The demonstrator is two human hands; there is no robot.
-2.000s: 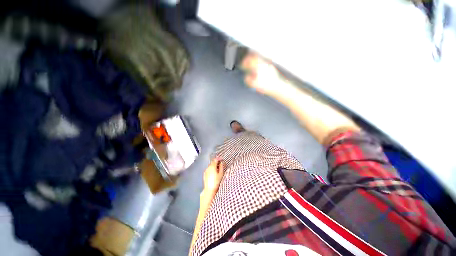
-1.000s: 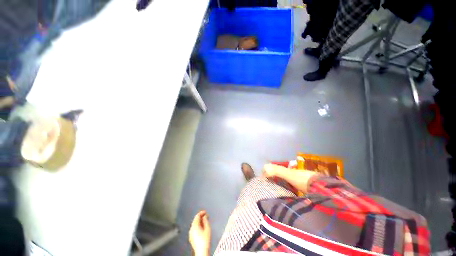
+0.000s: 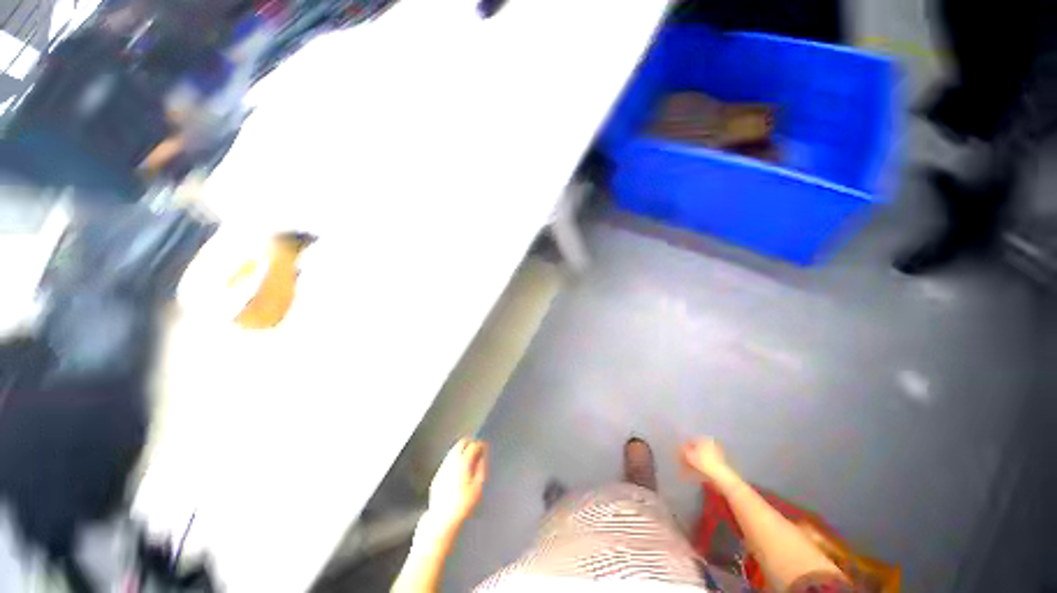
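My left hand (image 3: 459, 475) is low in the picture, beside the near edge of the white table (image 3: 383, 151). Its fingers look loosely curled and I see nothing in it. My right hand (image 3: 707, 458) is right of my shoe, over the floor, small and blurred; whether its fingers grip anything cannot be told. A red stool (image 3: 716, 524) with an orange-brown seat shows partly under my right forearm. On the table lies a tan roll (image 3: 274, 290), its pale centre washed out by glare.
A blue plastic bin (image 3: 742, 197) with brown items (image 3: 719, 122) inside stands on the floor beyond the table edge. A person's dark legs and shoe (image 3: 939, 232) are at the upper right. Blurred dark and grey-blue garments (image 3: 104, 290) lie along the table's far side.
The view has turned, so the bin and table have shifted right. My right hand, earlier at the stool beside my knee, is now farther from my leg. My left hand stays near the table edge.
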